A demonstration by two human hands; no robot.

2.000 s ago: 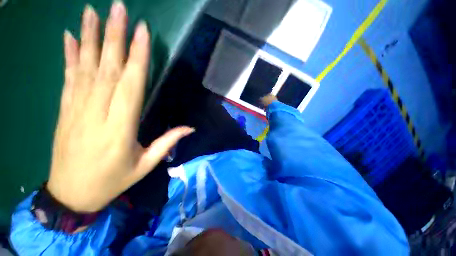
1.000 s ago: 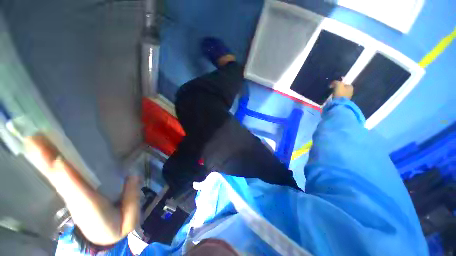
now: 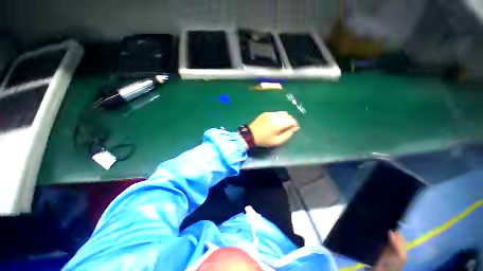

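My right hand (image 3: 394,253), blurred at the lower right, holds a black tablet (image 3: 370,209) by its lower edge, tilted, beyond the front edge of the green mat. My left hand (image 3: 274,129), with a dark red wristband, is at the front of the mat with its fingers curled; no object shows in it. A blue pick (image 3: 224,99) lies on the mat ahead of my left hand. Small clear film scraps (image 3: 296,104) lie near a white and orange slim item (image 3: 269,86).
A white foam tray (image 3: 206,73) with dark tablets stands at the back; another foam tray (image 3: 55,100) is at the left. An electric screwdriver (image 3: 130,91), a dark block (image 3: 145,54) and a cable with a white tag (image 3: 104,159) lie left. Blue, yellow-lined floor (image 3: 442,227) shows right.
The view has turned from the floor trays to the bench. My right hand has left the foam tray and now holds a tablet. My left hand, spread earlier, is now curled at the mat.
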